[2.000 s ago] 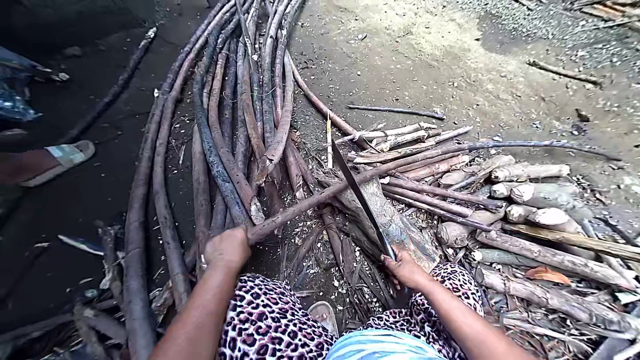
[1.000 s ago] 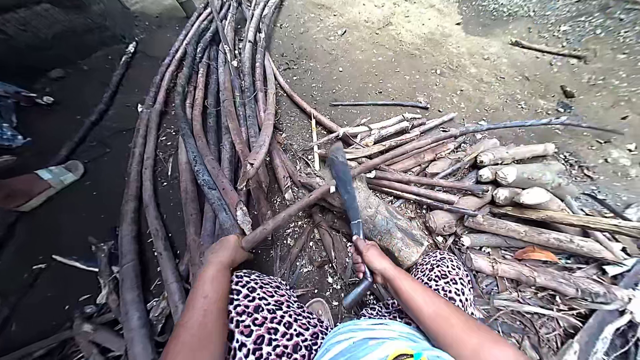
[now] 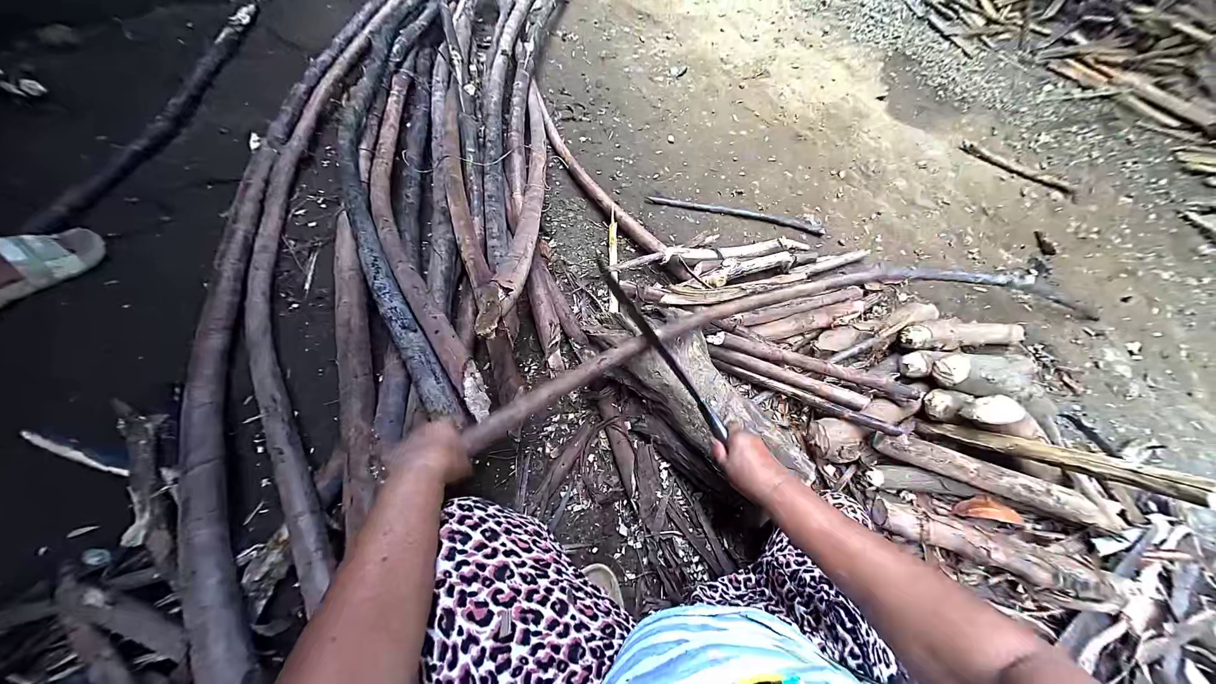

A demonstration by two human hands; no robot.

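Observation:
My left hand (image 3: pixel 429 454) grips the near end of a long, thin wooden pole (image 3: pixel 579 372), which slants away to the right over a thick log (image 3: pixel 698 375). In my right hand (image 3: pixel 752 465) is the handle of a machete (image 3: pixel 665 351). Its dark blade, seen nearly edge-on, points up and to the left and crosses the pole above the log. Whether the blade touches the pole cannot be told. The fingers of my left hand are slightly blurred.
Long curved poles (image 3: pixel 261 313) lie in a bundle at left and ahead. Cut branch pieces (image 3: pixel 988 370) are piled right of the log. A person's sandalled foot (image 3: pixel 47 258) is at the far left. Split wood (image 3: pixel 1140 76) lies at the top right.
The machete's blade showed its broad side one second ago and is now nearly edge-on, across the pole. Both hands keep their holds.

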